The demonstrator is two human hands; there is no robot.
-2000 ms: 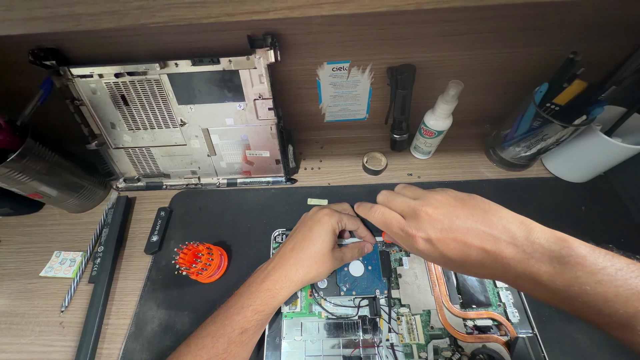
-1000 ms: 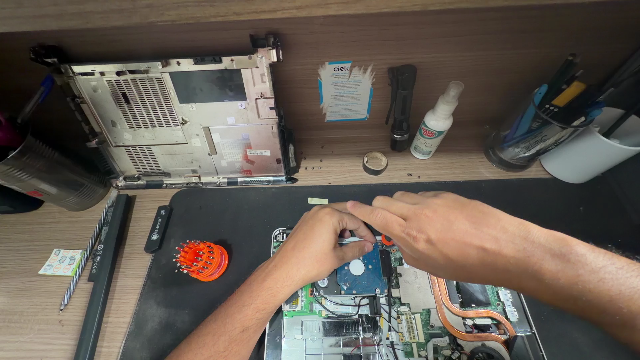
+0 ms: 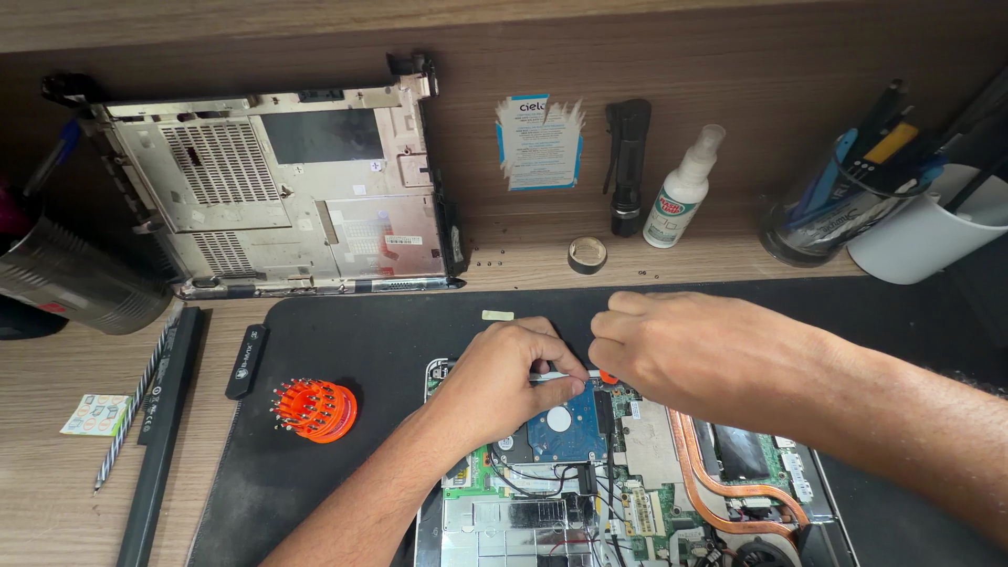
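An opened laptop base (image 3: 646, 504) lies on the dark mat, showing its circuit board, copper heat pipes (image 3: 697, 488) and a hard drive with a blue board (image 3: 567, 433). My left hand (image 3: 512, 378) is over the drive's upper left, thumb and forefinger meeting at its top edge; whether something small is between them cannot be told. Just right of those fingertips, my right hand (image 3: 669, 339) is curled above the laptop's top edge. An orange tool part (image 3: 609, 377) shows under its fingers, most of it hidden by the hand.
An orange bit holder (image 3: 319, 411) stands left on the mat (image 3: 378, 339). A laptop bottom cover (image 3: 299, 189) leans on the back wall. Loose screws, a tape roll (image 3: 587, 255), a flashlight (image 3: 628, 169), a spray bottle (image 3: 683, 189) and pen cups line the back; a laptop battery (image 3: 165, 433) lies left.
My right hand has shifted slightly right, its fingers now more curled and apart from my left hand. My left hand stays near the top of the hard drive.
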